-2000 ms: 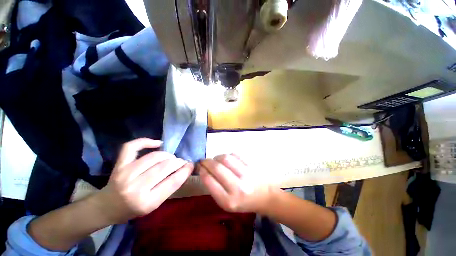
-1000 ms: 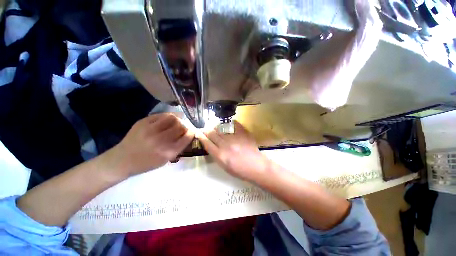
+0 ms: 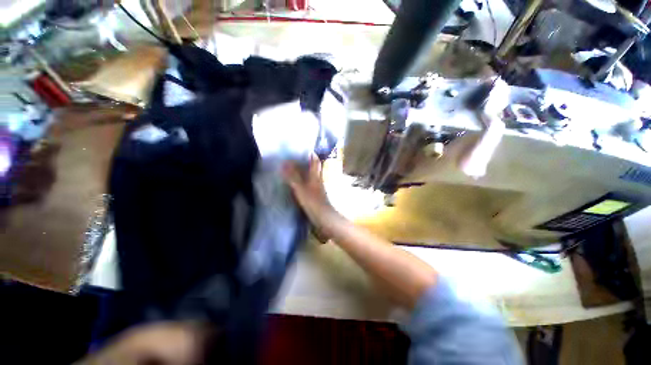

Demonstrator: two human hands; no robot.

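The dark garment (image 3: pixel 185 207) lies over the left of the machine table and hangs over its front edge, blurred by motion. A white rounded piece (image 3: pixel 285 130) and a pale blue-grey lining (image 3: pixel 275 214) show along its right side. My right hand (image 3: pixel 308 189) lies on the pale lining left of the needle area, fingers spread; whether it grips the cloth is unclear. My left hand (image 3: pixel 168 343) is low at the bottom edge, blurred and partly cut off, by the garment's lower part. The sewing machine (image 3: pixel 457 171) stands to the right, its lamp lit.
Green-handled snips (image 3: pixel 539 261) lie right of the machine bed. The control panel (image 3: pixel 592 212) is on the machine's right. A brown surface (image 3: pixel 57 192) is at the far left. A pale hanging strip (image 3: pixel 485 135) is on the machine front. Red cloth (image 3: pixel 321 342) shows below the table edge.
The view has shifted left and up. My hands have parted from beside the needle: the left is now low near the lap, the right on the lining. The garment has moved and spread toward the front edge.
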